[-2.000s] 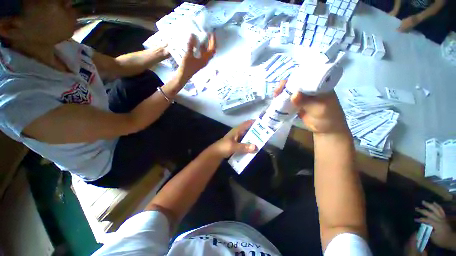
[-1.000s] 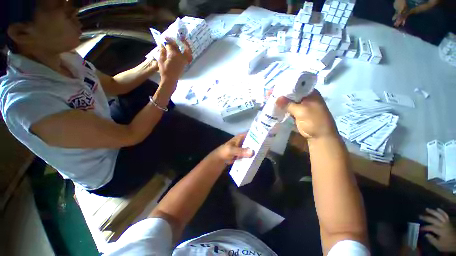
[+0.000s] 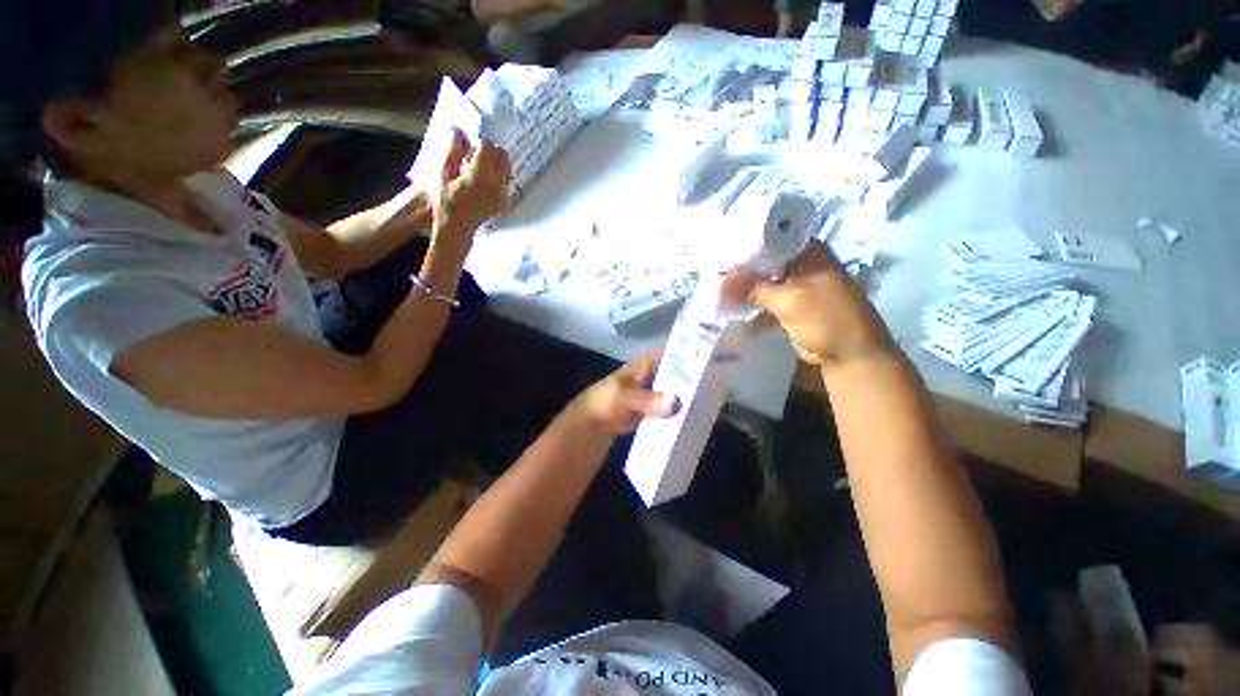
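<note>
My left hand (image 3: 628,397) holds a slim white folding carton (image 3: 672,432) near its lower end, thumb on its face. The carton slants up and to the right. My right hand (image 3: 816,302) is closed on the white label roll (image 3: 786,226), its dark-ringed core hole facing me, at the carton's upper end. My right thumb presses where roll and carton meet. The roll hides the carton's top end, and the fingers behind the carton are hidden.
Fanned flat cartons (image 3: 1013,331) lie right on the white table (image 3: 1142,177). Stacked cartons (image 3: 870,84) stand at the back. A seated person (image 3: 231,326) at left handles white pieces beside a carton block (image 3: 533,125). Another person's hand (image 3: 1197,659) shows at lower right.
The roll and my right hand have moved left and down, nearer the carton. The carton is turned more upright, showing its side. The neighbour's hands have come down from the carton block.
</note>
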